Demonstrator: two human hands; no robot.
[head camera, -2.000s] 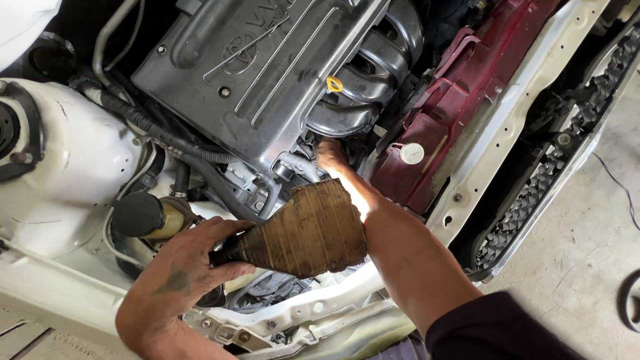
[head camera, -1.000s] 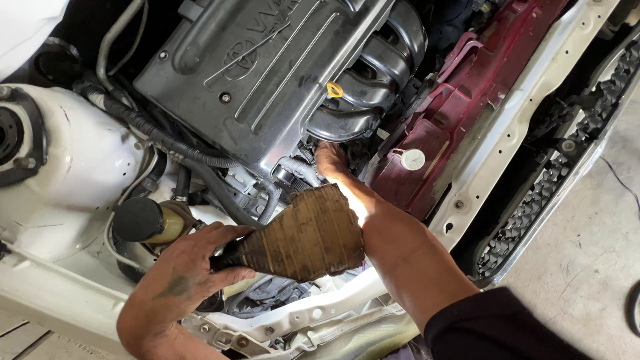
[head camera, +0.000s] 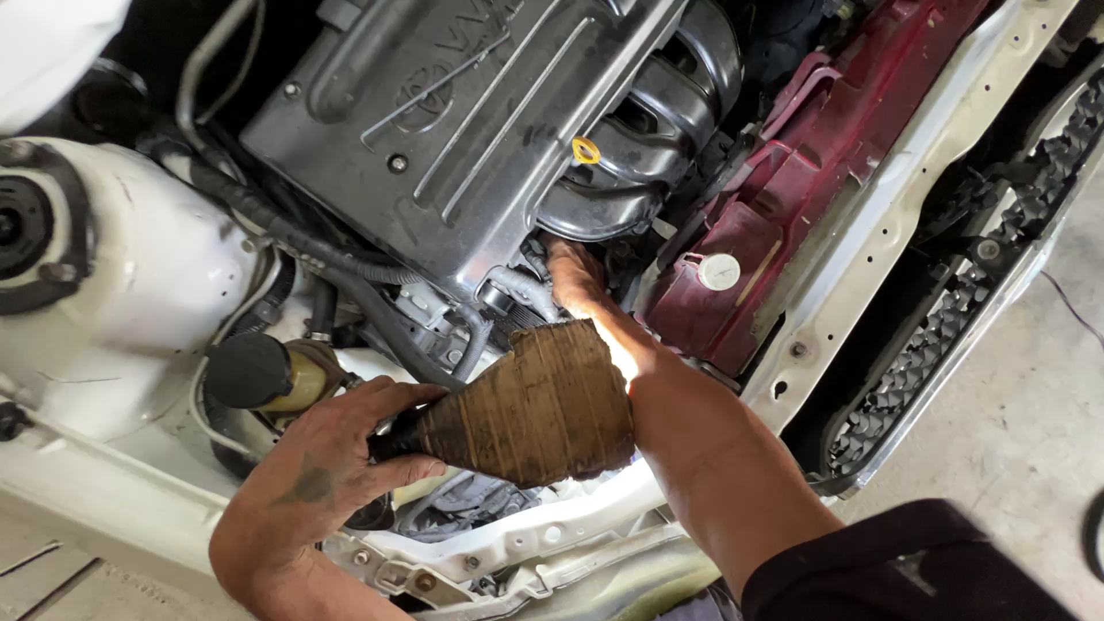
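My left hand (head camera: 345, 448) grips the dark, narrow end of a flat object (head camera: 543, 405) with a worn, brown cardboard-like face; a bright light shines from behind it onto my right forearm. My right hand (head camera: 571, 259) reaches down beside the black engine cover (head camera: 448, 112), under the lowest runner of the intake manifold (head camera: 604, 207). Its fingers are hidden, so what they touch cannot be seen. A yellow dipstick ring (head camera: 586, 150) stands just above that hand. Grey wrapped hoses (head camera: 526, 289) lie at its left.
A fluid reservoir with a black cap (head camera: 250, 371) sits left of my left hand, near the white strut tower (head camera: 164, 276). Red bodywork with a white round cap (head camera: 718, 272) lies to the right, along the pale front crossmember (head camera: 862, 224). Black corrugated hoses cross the bay.
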